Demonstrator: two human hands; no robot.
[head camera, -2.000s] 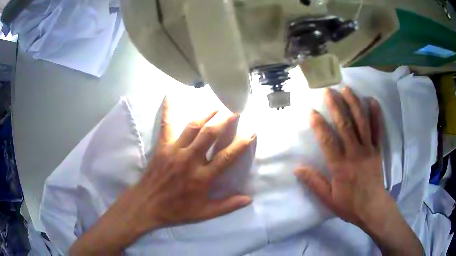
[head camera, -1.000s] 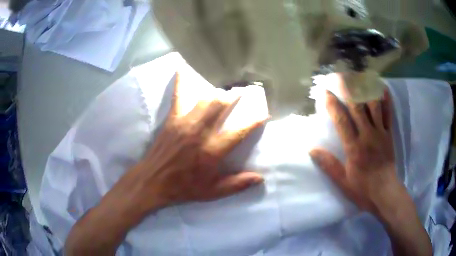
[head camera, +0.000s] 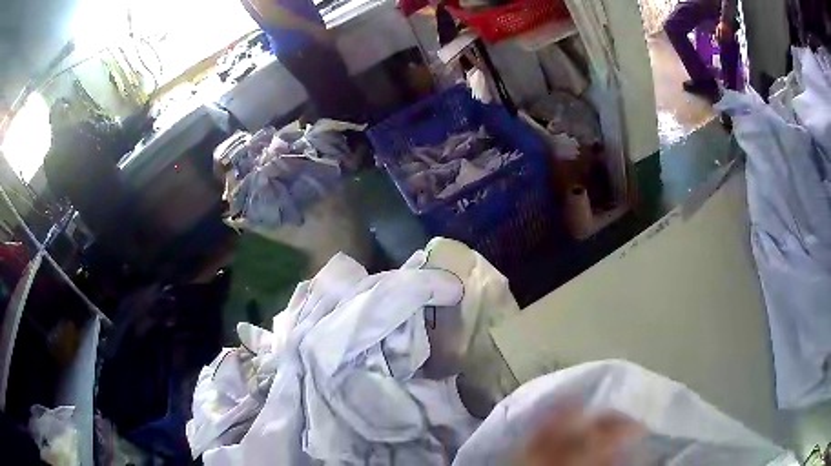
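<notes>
A white garment piece (head camera: 629, 391) lies over the table edge at the bottom right. A small blurred part of one hand, which looks like my left hand (head camera: 583, 439), shows against this cloth at the bottom edge. Its fingers are too blurred to tell whether they grip the cloth. My right hand is out of the picture. A crumpled heap of white cloth (head camera: 355, 364) hangs in a cream-rimmed holder (head camera: 478, 291) beside the table. The sewing machine head is not in view.
The pale table (head camera: 629, 291) has a printed scale along its edge. White cloth (head camera: 788, 237) lies on its far right. Blue plastic crate (head camera: 474, 214) with cloth stands on the floor, a cloth bundle (head camera: 287, 173) left of it. One person (head camera: 305, 45) stands behind; another (head camera: 697, 41) shows at upper right.
The view has swung away from the machine to the floor beside the table. The machine and my right hand have left the picture. Only a blurred part of one hand remains.
</notes>
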